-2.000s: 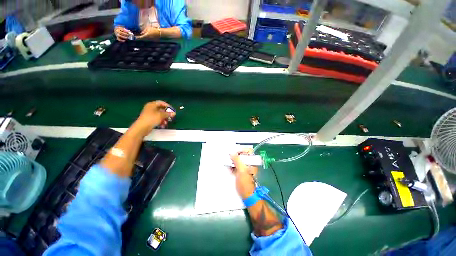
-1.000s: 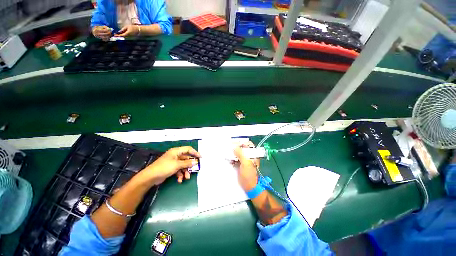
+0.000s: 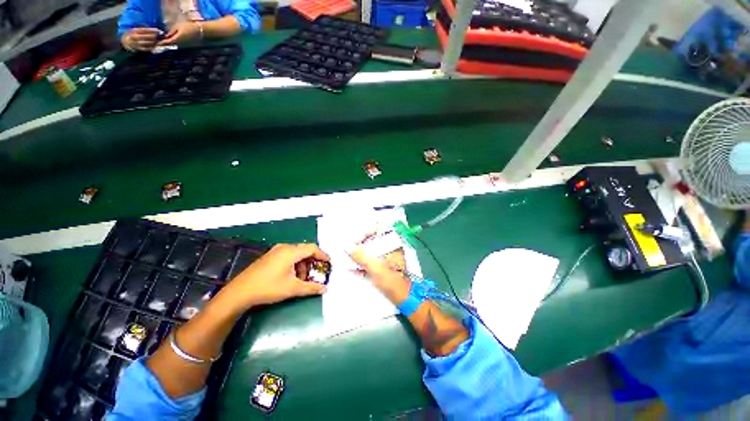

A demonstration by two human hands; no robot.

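My left hand (image 3: 284,275) holds a small watch module (image 3: 317,272) between thumb and fingers at the left edge of the white paper sheet (image 3: 345,306). My right hand (image 3: 382,271) grips the white dispensing syringe (image 3: 381,244) above the sheet, its front end pointing toward the module. A green cap (image 3: 407,231) joins the syringe to a clear hose (image 3: 446,212). Whether the tip touches the module cannot be told. A second module (image 3: 267,390) lies on the bench, and another module (image 3: 132,337) sits in the black blister tray (image 3: 156,284) at left.
The green conveyor belt (image 3: 304,131) carries several modules behind a white rail (image 3: 238,212). A slanted post (image 3: 576,90) rises at right. The black controller (image 3: 629,218), fan (image 3: 728,156) and rounded paper piece (image 3: 514,292) are at right. A person's hands (image 3: 156,37) are across the belt.
My left hand has come back from the belt with a module to the paper. My right hand has turned the syringe toward it. The camera view has shifted, and belt modules have moved relative to the bench.
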